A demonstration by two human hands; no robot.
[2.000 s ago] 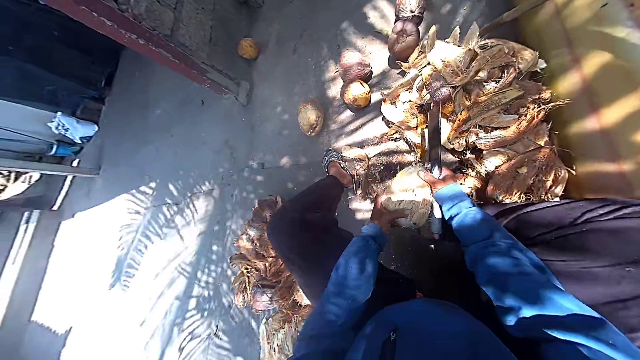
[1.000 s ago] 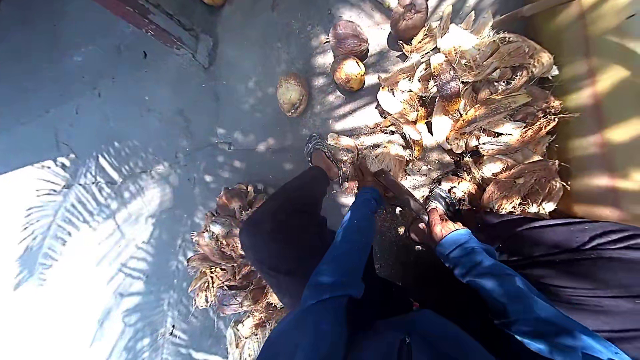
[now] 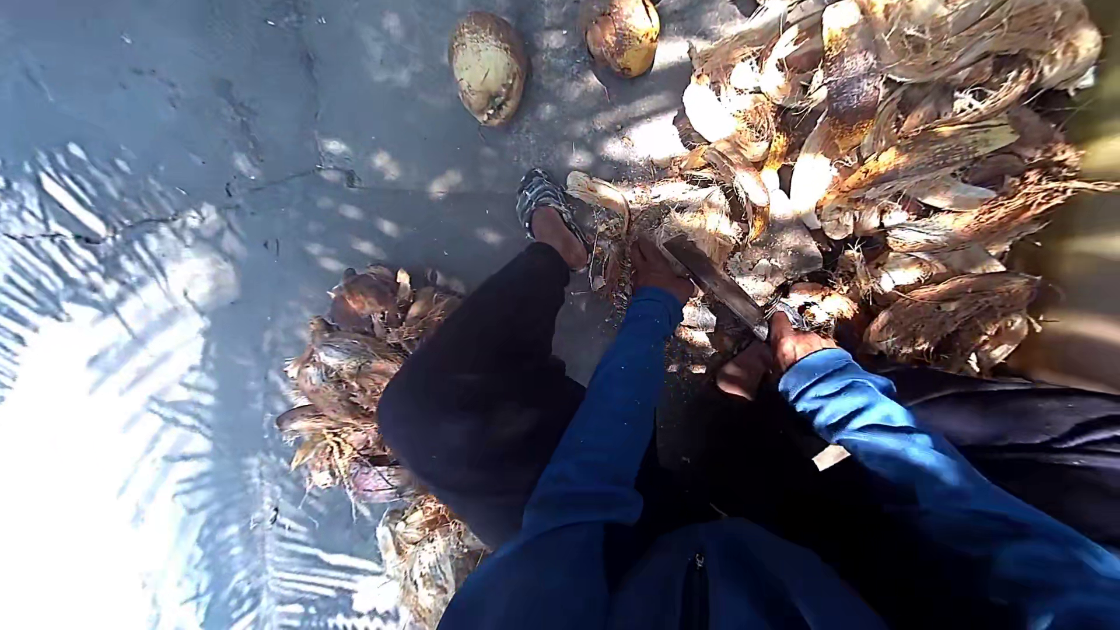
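Observation:
Seated low on the ground, I have my right hand (image 3: pixel 792 339) closed around the near end of a machete-like blade (image 3: pixel 717 284); its handle is mostly hidden. The blade slants up and left toward my left hand (image 3: pixel 658 269), which reaches down into pale fibrous coconut husk (image 3: pixel 691 214) beside my sandalled foot. Whether my left fingers grip a piece there I cannot tell. A large heap of torn coconut husks (image 3: pixel 945 166) lies to the right of that hand.
Two whole coconuts lie on the concrete floor, a pale one (image 3: pixel 488 68) and a yellow-brown one (image 3: pixel 621 35). Another husk pile (image 3: pixel 350 376) is left of my bent leg. My sandalled foot (image 3: pixel 547 210) stands beyond my left hand. A yellowish surface (image 3: pixel 1098 219) borders the right side.
Two seconds ago my hands were at a pale coconut with the blade upright beside it. My left hand is now down by the husks and the blade slants. The view has shifted noticeably.

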